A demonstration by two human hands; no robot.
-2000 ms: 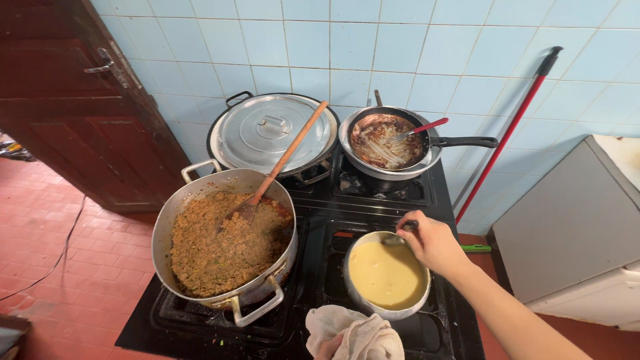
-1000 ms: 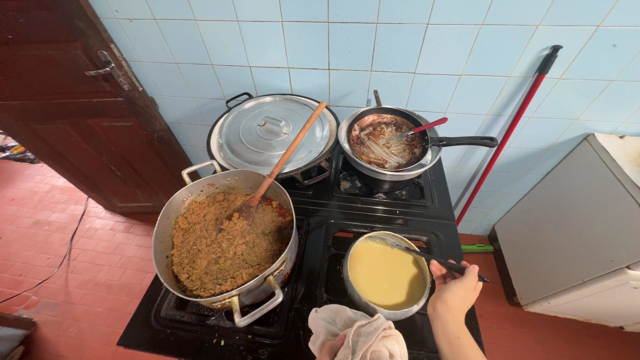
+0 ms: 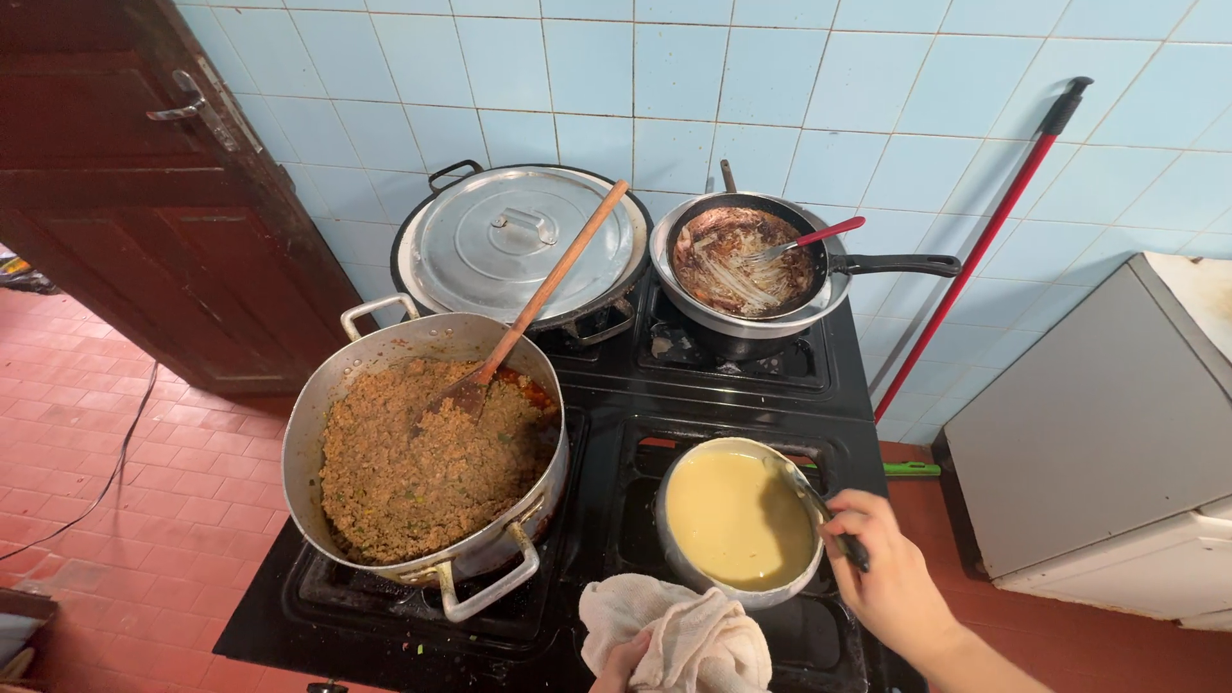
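Observation:
A round metal pot [image 3: 671,539] of smooth pale-yellow sauce [image 3: 736,520] sits on the front right burner. My right hand [image 3: 881,558] grips the black handle of a utensil [image 3: 849,541] at the pot's right rim; its far end is in the sauce and hidden. At the pot's front, my left hand [image 3: 624,664] holds a bunched white cloth [image 3: 688,635], which covers most of that hand. To the left stands a large two-handled aluminium pot [image 3: 308,481] of cooked ground meat [image 3: 423,462], with a wooden spoon [image 3: 539,298] leaning in it.
Behind are a wide pan with a metal lid [image 3: 462,241] and a black frying pan [image 3: 890,264] holding a red-handled fork [image 3: 828,232], set on a metal bowl. A red pole [image 3: 972,260] leans on the tiled wall. A white appliance [image 3: 1088,433] stands right of the black stove [image 3: 597,385].
My right hand has moved about the sauce pot's right side, and the utensil's handle has swung from pointing right to pointing down toward me. The left hand and cloth stay at the pot's front.

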